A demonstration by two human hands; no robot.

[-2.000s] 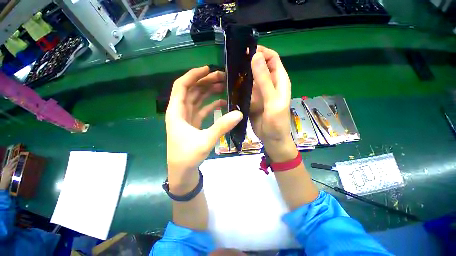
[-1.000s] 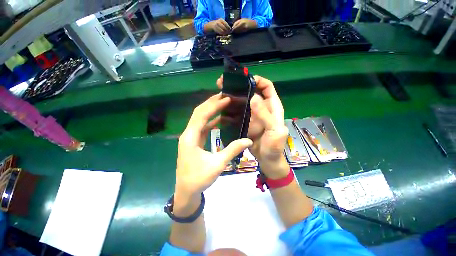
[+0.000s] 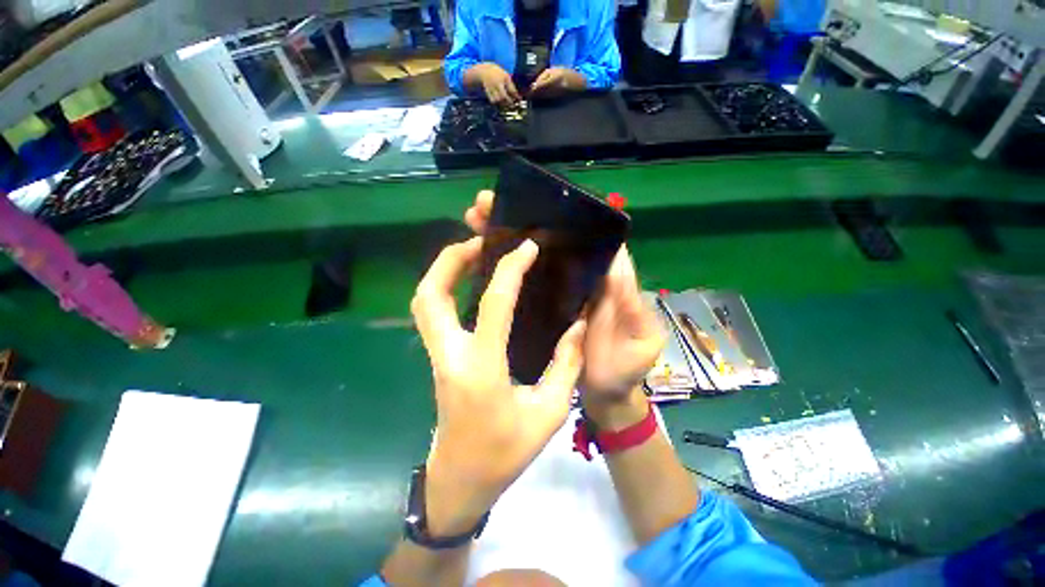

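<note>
A joined phone [image 3: 550, 258], a black slab with its glossy face toward me and a small red spot at its top right corner, is held tilted above the bench. My left hand [image 3: 487, 367] lies over its left and lower part, with fingertips on the glossy face and the thumb near the lower edge. My right hand [image 3: 625, 333] holds it by the right edge from behind; most of those fingers are hidden. Stacked screens [image 3: 745, 338], silver-grey with orange strips, lie behind and right of my right hand.
A white work mat [image 3: 573, 516] is under my forearms; another white sheet [image 3: 166, 482] lies left. Dark phone frames [image 3: 865, 228] sit on the green belt. A printed label sheet [image 3: 808, 455] and black cord lie right. Parts trays [image 3: 676, 126] stand opposite, before a person in blue.
The phone has turned from nearly edge-on to show its glossy face. My left fingers have moved onto that face. The view has shifted, and the belt frames appear further left.
</note>
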